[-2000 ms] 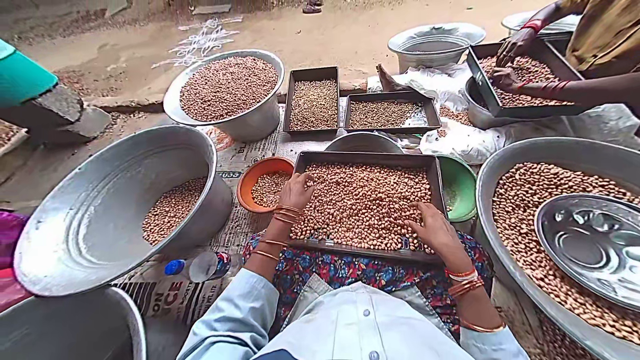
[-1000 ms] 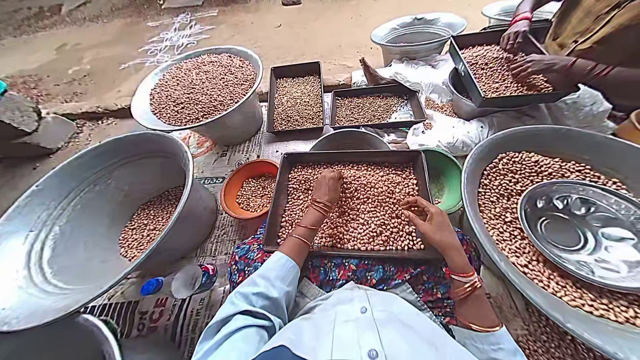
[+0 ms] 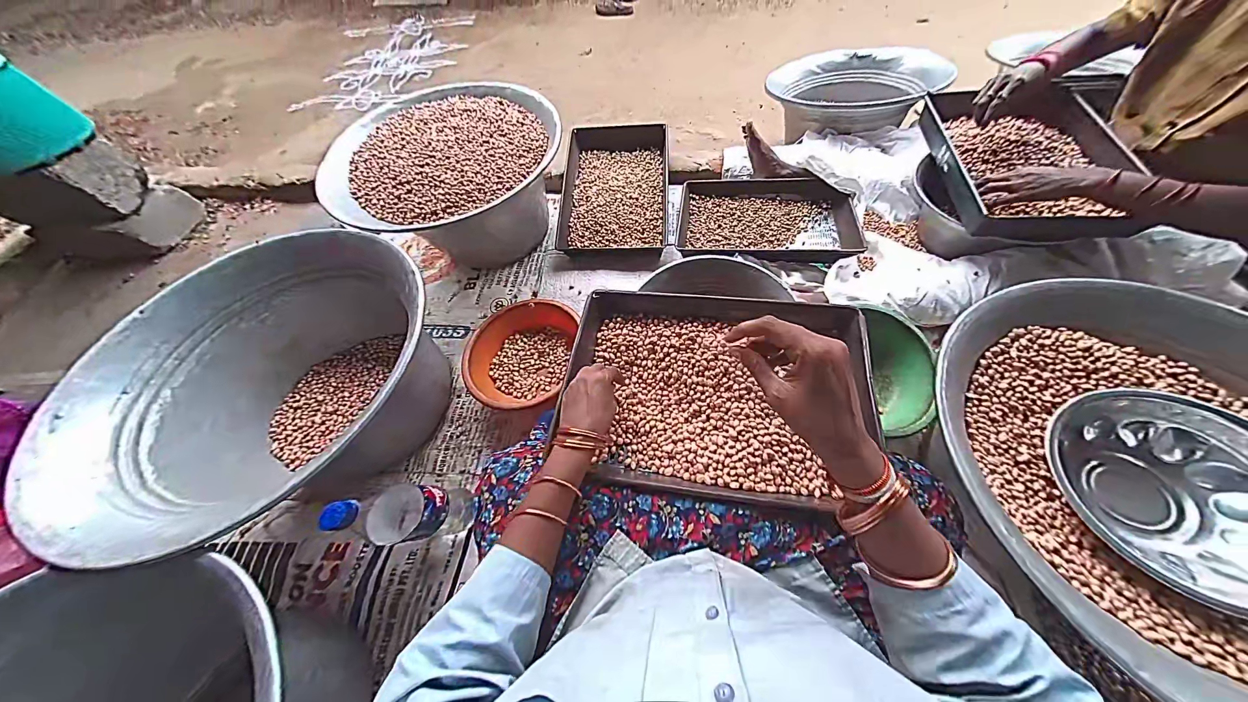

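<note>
A dark rectangular metal tray [image 3: 726, 495] rests on my lap, filled with light brown nuts or beans [image 3: 692, 419]. At the tray's left side, my left hand [image 3: 591, 398] touches the nuts with curled fingers; its fingertips are partly hidden. My right hand [image 3: 804, 375] is raised over the right half of the tray, thumb and fingertips close together; whether a nut is between them cannot be told. An orange bowl [image 3: 480, 363] holding some nuts stands left of the tray. A green bowl [image 3: 907, 375] sits partly behind the tray's right edge.
Large metal basins with nuts stand at left [image 3: 390, 487], back left [image 3: 517, 229] and right [image 3: 960, 390], the last bearing a steel compartment plate [image 3: 1131, 487]. Two dark trays [image 3: 616, 251] [image 3: 770, 255] lie ahead. A plastic bottle [image 3: 395, 515] lies left. A co-worker's hands [image 3: 1038, 185] work over another tray.
My left hand has moved to the tray's left side from over the nuts. My right hand has risen and reached farther over the tray.
</note>
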